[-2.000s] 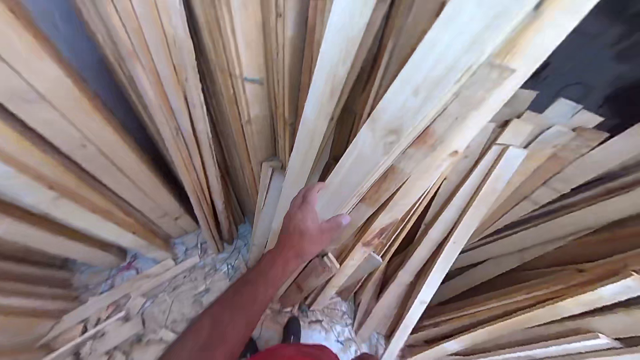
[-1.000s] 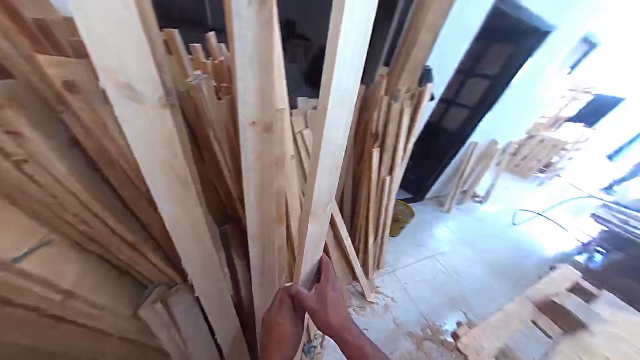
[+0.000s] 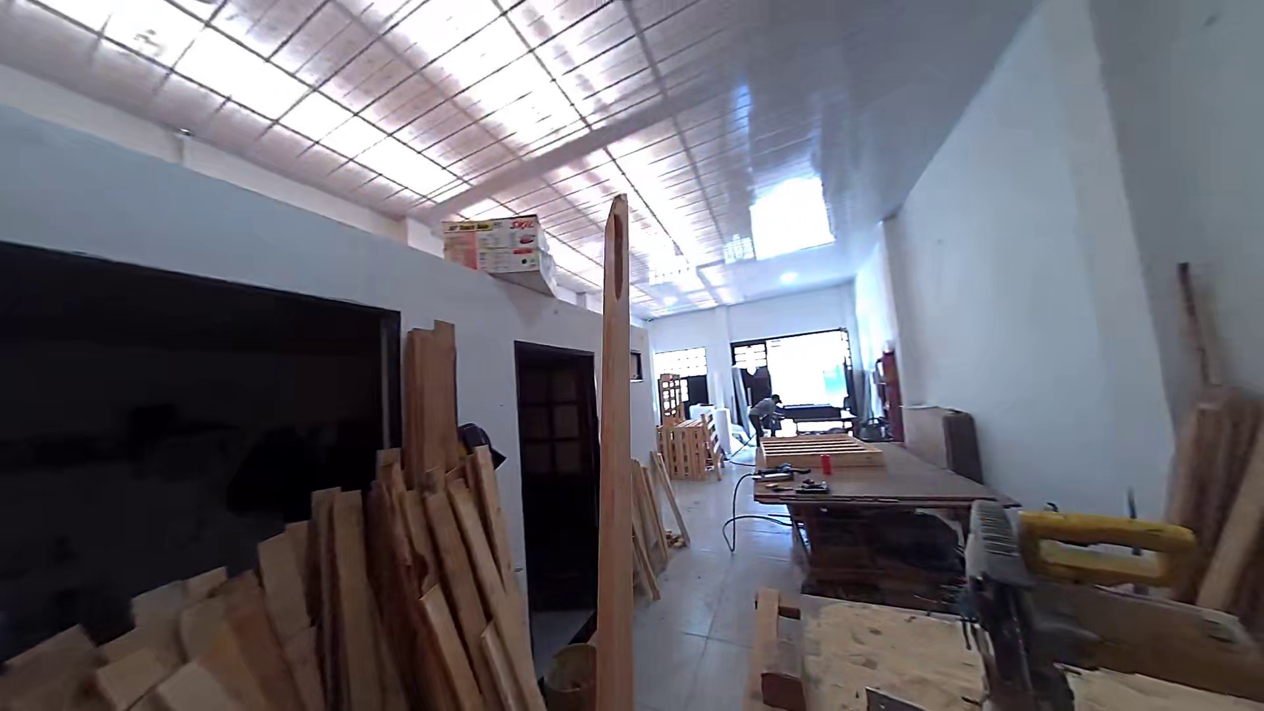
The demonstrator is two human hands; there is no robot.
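Note:
A long, narrow wooden board (image 3: 614, 444) stands nearly upright in the middle of the view, with a dark oval knot near its top end. Its lower end runs out of the bottom of the frame. Neither my left hand nor my right hand shows, so what holds the board is hidden. Left of it, many wooden boards (image 3: 351, 583) of uneven length lean together near a dark opening in the wall.
A miter saw with a yellow handle (image 3: 1106, 533) stands on a wooden bench (image 3: 889, 642) at lower right. Behind it, a large worktable (image 3: 918, 474) bears a slatted wooden frame (image 3: 820, 452) and tools. A bucket (image 3: 571, 676) sits by the doorway. Far back, a person (image 3: 763, 415) bends over.
The view has swung up from the stacked boards to the room and ceiling. Both hands, seen one second ago around the base of a board, are out of view.

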